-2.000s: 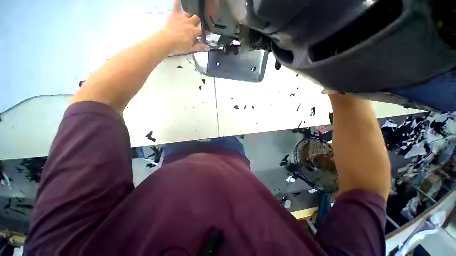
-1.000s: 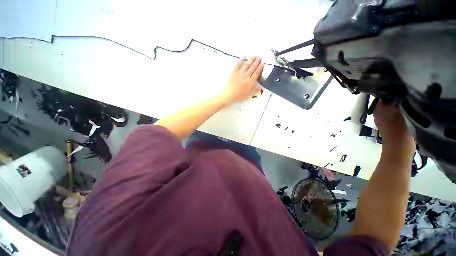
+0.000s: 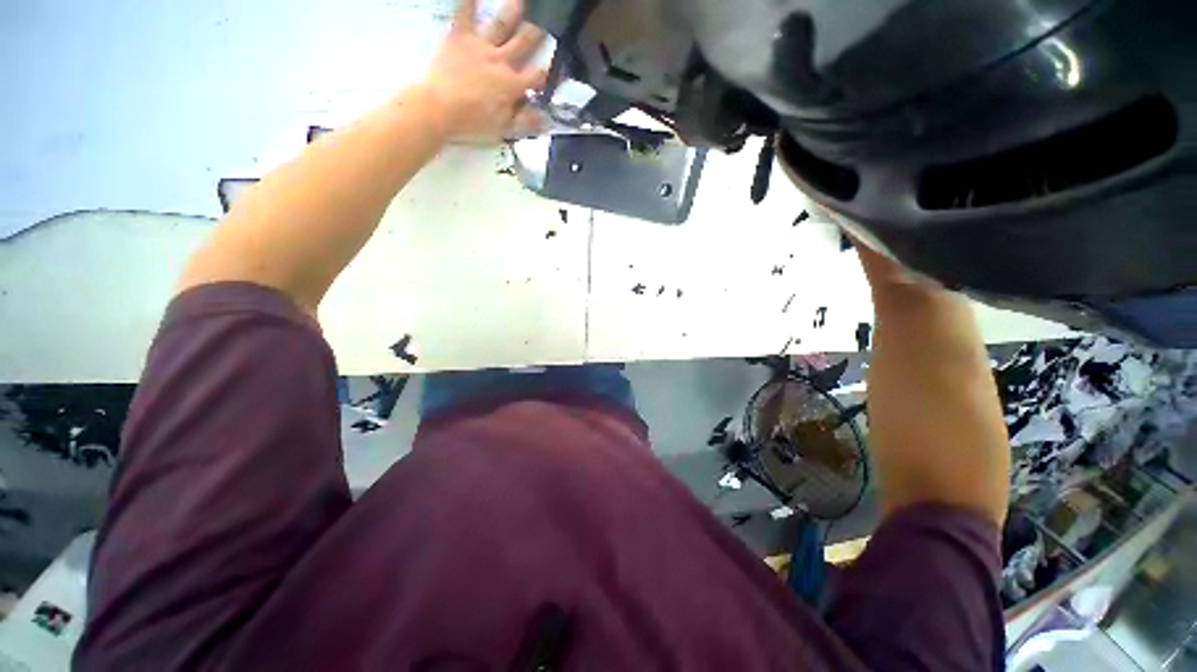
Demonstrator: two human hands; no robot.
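Observation:
The straight knife cutting machine [image 3: 998,145] fills the top right with its dark motor body. Its grey base plate [image 3: 614,175] lies on the pale table at the edge of the lay. My left hand [image 3: 483,82] lies on the white paper marker [image 3: 197,92] with fingers spread, just left of the blade area, holding nothing. The blade is mostly hidden by the motor body. My right forearm reaches up under the motor body, and my right hand is hidden behind it. The cut edge of the lay shows as a dark line at left.
The pale table [image 3: 460,289] bears small black scraps [image 3: 650,289]. On the grey floor are a round fan [image 3: 807,444], heaps of dark and white offcuts [image 3: 1076,400] at right, and a partly seen white bucket [image 3: 50,610] at lower left.
Since one second ago, the machine appears closer and farther left and up in view. My left hand also appears higher and farther left, and my right hand has gone behind the motor body.

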